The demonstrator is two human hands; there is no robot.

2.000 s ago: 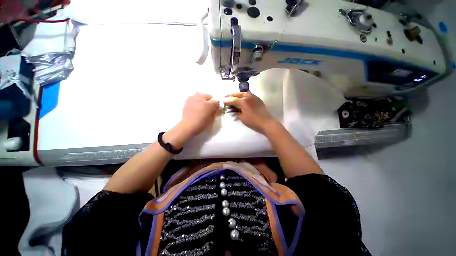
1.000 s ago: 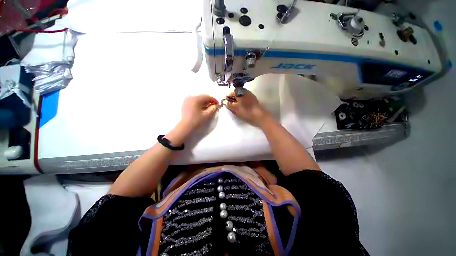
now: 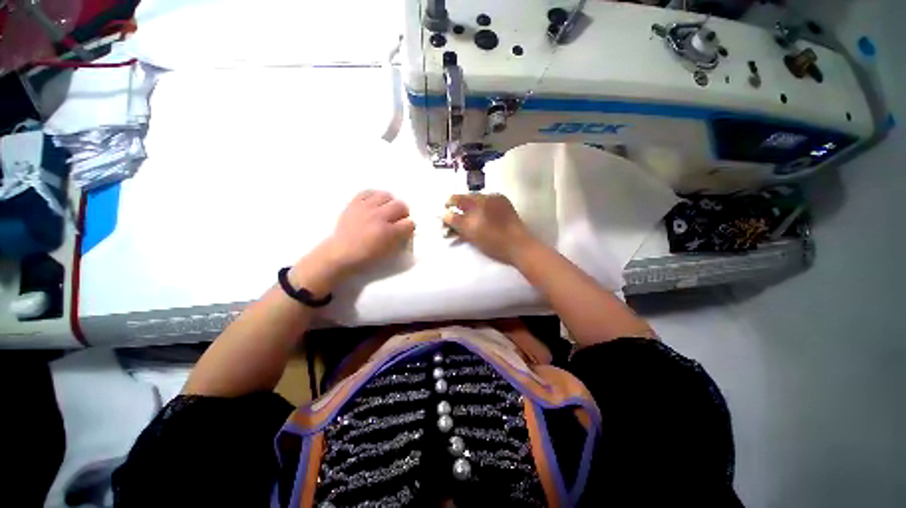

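Observation:
A white garment panel lies over the table's front edge and under the machine head, blending into the white table. My left hand rests on the panel left of centre with its fingers curled on the cloth edge; what it pinches is too bright to tell. My right hand is just in front of the presser foot area, fingers curled around something small and whitish with a dark part, which I cannot make out clearly. The white lockstitch machine with a blue stripe stands above and right of my hands.
A stack of small white cut pieces lies at left beside a blue patch. A black patterned pouch is at the right table end. A grey marked strip runs along the front edge. Another machine part stands far left.
My left hand has moved left, away from my right hand; the two were close together before. My right hand has lowered slightly and stays near the presser foot.

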